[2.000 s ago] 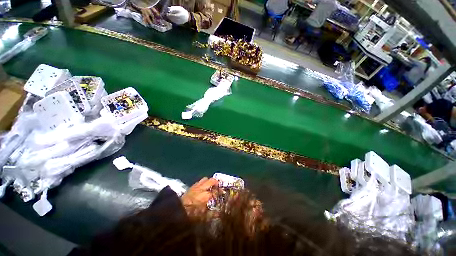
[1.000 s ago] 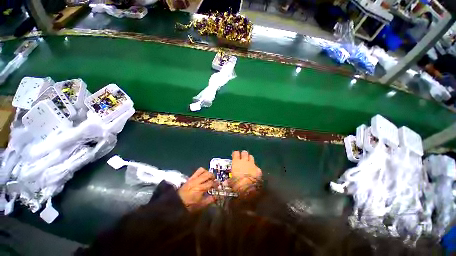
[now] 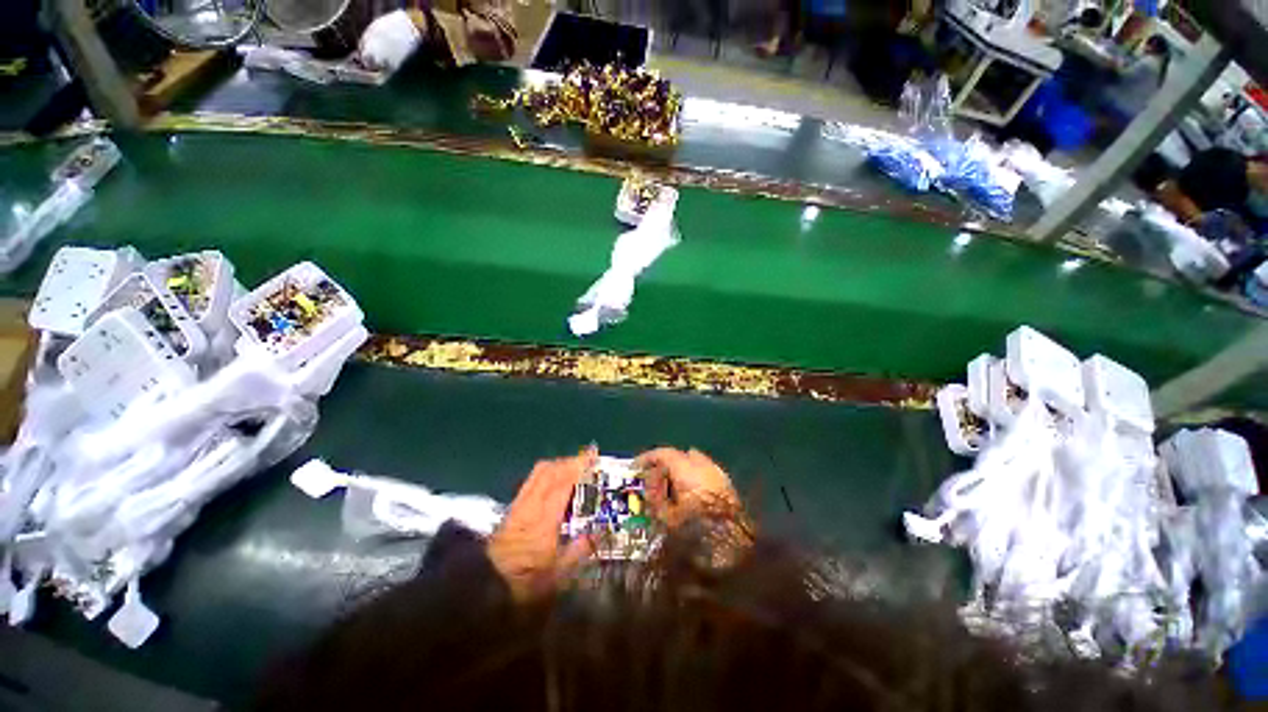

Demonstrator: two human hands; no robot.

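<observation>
An open white socket housing (image 3: 613, 509) with small coloured wires inside lies on the dark green worktop, its open side up. My left hand (image 3: 542, 522) holds its left side and my right hand (image 3: 691, 490) holds its right side; hair hides part of the right hand and the near end. A bagged cable (image 3: 417, 509) lies to the left of my left hand, with a white plug (image 3: 317, 479) at its far end. Whether this cable joins the held housing is hidden by my sleeve.
A left pile of units (image 3: 167, 431) and a right pile of units (image 3: 1036, 515) flank the work. Beyond a worn edging (image 3: 584, 369), the green conveyor (image 3: 459, 278) carries a unit (image 3: 645, 205). Across it are a gold heap (image 3: 598, 106), blue-and-clear bags (image 3: 960, 174) and a coworker's gloved hand (image 3: 391, 42).
My right hand has come out from under the hair onto the housing's right side. My left hand has shifted to its left side. The unit on the conveyor has moved slightly right relative to the edging.
</observation>
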